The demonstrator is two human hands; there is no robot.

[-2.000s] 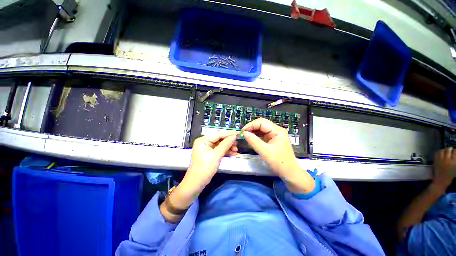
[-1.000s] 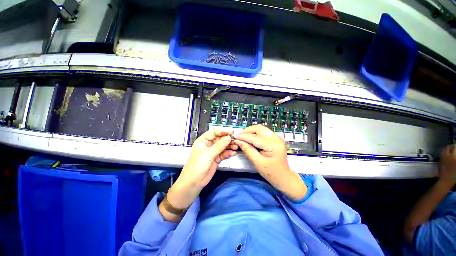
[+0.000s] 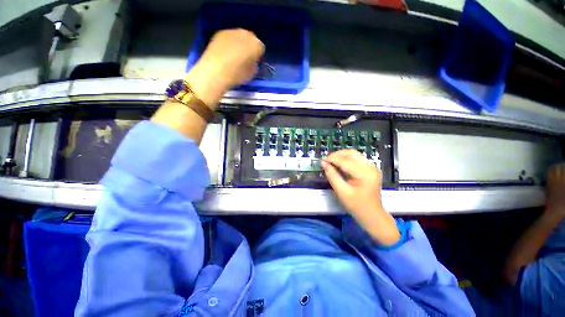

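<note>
The green circuit board panel [image 3: 288, 147] lies in its black carrier [image 3: 386, 162] on the conveyor in front of me. My right hand [image 3: 358, 181] is over the panel's right part, thumb and forefinger pinched together at its pale lower edge. Whether a component is between those fingertips is too small to tell. My left hand [image 3: 234, 54] is over the left side of the blue parts bin [image 3: 298, 46], with its fingertips hidden. Loose silvery pieces [image 3: 266, 70] show beside it in the bin.
A second blue bin [image 3: 480, 59] stands tilted on the shelf at the right. A dark scuffed plate [image 3: 93, 148] lies on the track at the left. A neighbour's arm [image 3: 538, 232] is at the right edge. A blue container [image 3: 56, 266] is below left.
My left hand has left my right hand at the board's lower edge and reached up left to the parts bin. My right hand has moved right along the panel.
</note>
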